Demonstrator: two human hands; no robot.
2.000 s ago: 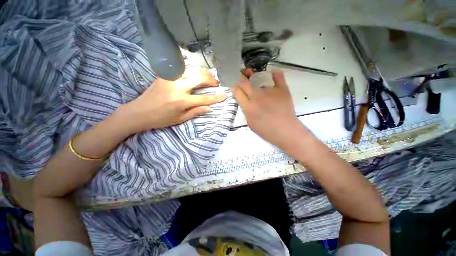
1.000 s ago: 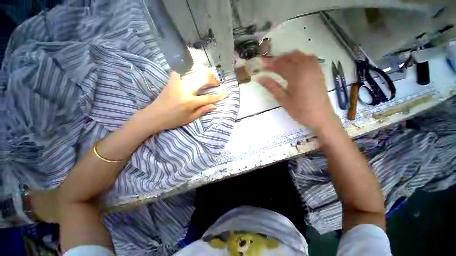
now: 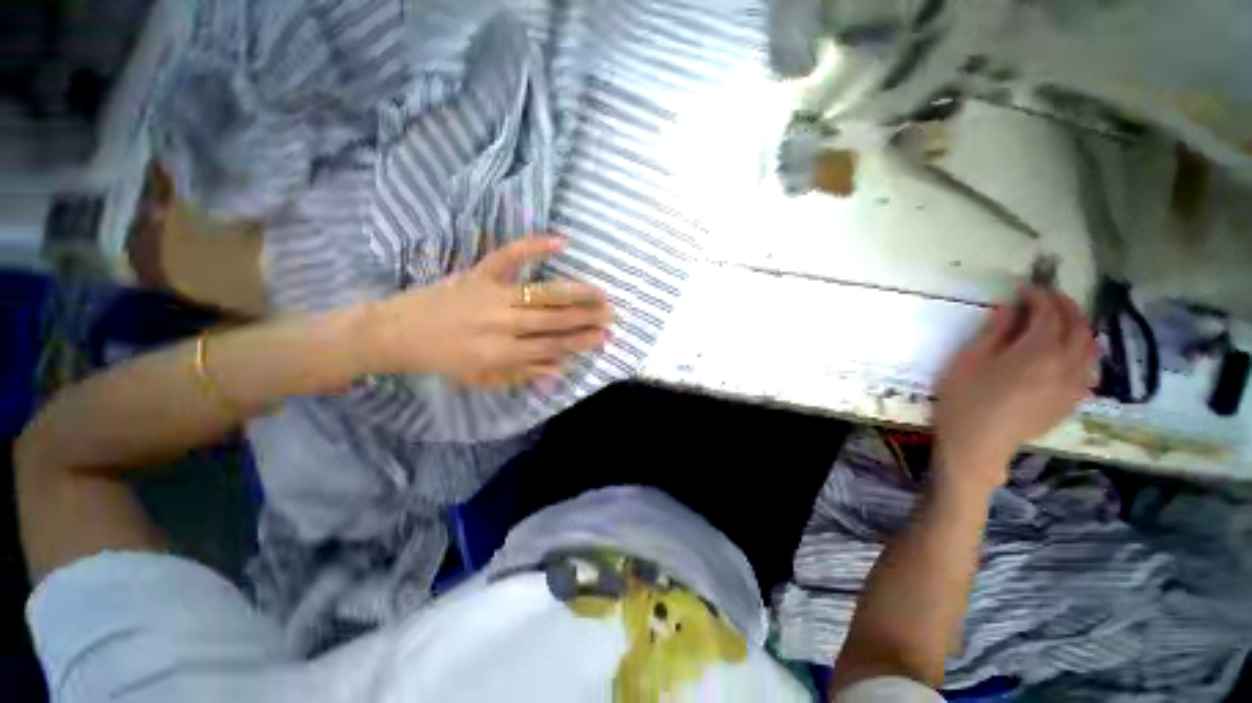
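Observation:
The striped garment piece [image 3: 625,206] lies on the machine table at the left and drapes over its front edge. My left hand [image 3: 501,323] rests flat on it, thumb apart, left of the lit sewing area. My right hand [image 3: 1019,368] is blurred at the table's right side, fingers bent down beside the shears [image 3: 1129,350]. A small metal tip [image 3: 1044,268] shows just beyond its fingertips; the hand hides the rest. I cannot tell whether it is gripped.
The machine head [image 3: 879,35] is blurred at the top. A brown block [image 3: 833,172] and a thin dark rod [image 3: 982,202] lie on the bed. A black object [image 3: 1229,381] is far right. Striped cloth [image 3: 1057,577] is heaped below the table.
The striped piece is away from the needle area and spread toward me. My left hand has moved left with it; my right hand has moved right, to where the snips lay. The view has shifted.

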